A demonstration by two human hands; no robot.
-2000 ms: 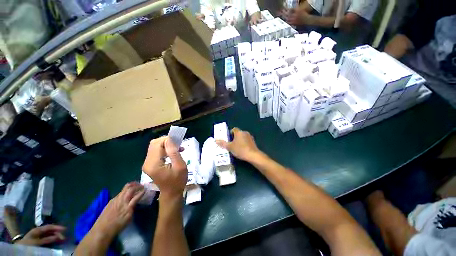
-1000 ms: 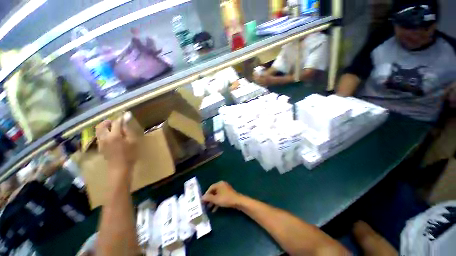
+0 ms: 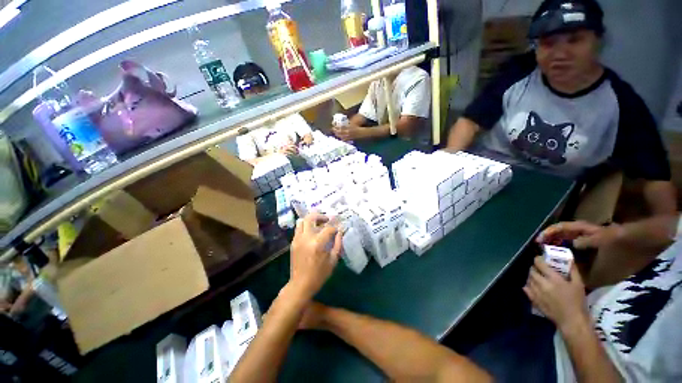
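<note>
My left hand point(image 3: 315, 247) is raised, fingers curled, over the front left of the open-flap cartons point(image 3: 385, 232). A white carton point(image 3: 354, 245) stands just beyond its fingertips; whether the fingers grip anything is unclear. My right hand point(image 3: 310, 316) is low on the green table, mostly hidden behind my left forearm, so its fingers do not show. Several slim white cartons point(image 3: 206, 350) lie side by side at the bottom left, beside my left forearm, cut off by the frame edge.
Closed cartons point(image 3: 456, 191) form a block right of the open ones. A large open brown box point(image 3: 134, 288) is at left. A shelf edge point(image 3: 224, 123) with bottles and a purple bag runs above. A person at right holds a carton point(image 3: 557, 258); another person sits behind the table.
The view has swung right and up. My left hand has moved from over the brown box to the open-flap cartons. My right hand has slipped behind my left forearm.
</note>
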